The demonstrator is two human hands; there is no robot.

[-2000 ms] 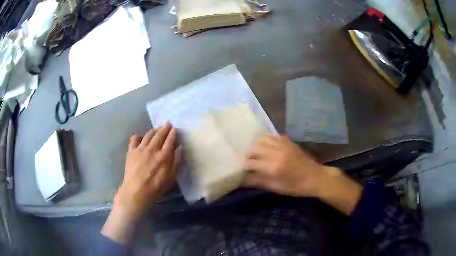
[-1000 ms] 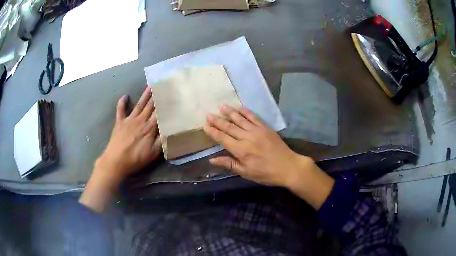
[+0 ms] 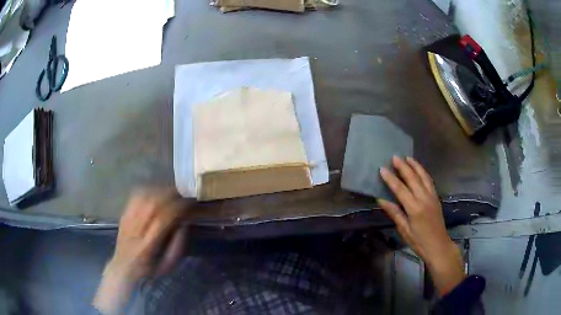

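Note:
The cream pocket piece [image 3: 249, 132] lies flat on the white backing sheet [image 3: 246, 72], its brown-tan band towards the table's front edge and its shallow point away from me. The white sheet shows past it at the far side and both sides. The grey pocket template [image 3: 372, 151] lies to the right, tilted a little. My right hand [image 3: 415, 200] has its fingertips on the template's lower right part; whether it grips it cannot be told. My left hand [image 3: 147, 231] is blurred, at the front edge, left of the pocket piece and apart from it.
The iron [image 3: 470, 92] rests at the right with its cord behind. A white sheet stack [image 3: 117, 43] and scissors [image 3: 51, 69] lie at the far left. Finished pockets [image 3: 24, 157] stand at the left edge. A beige stack [image 3: 264, 5] is cut off at the top.
Both hands have left the pocket piece: the right moved right onto the template, the left back towards me. The pocket piece and white sheet now lie squarer to the front edge.

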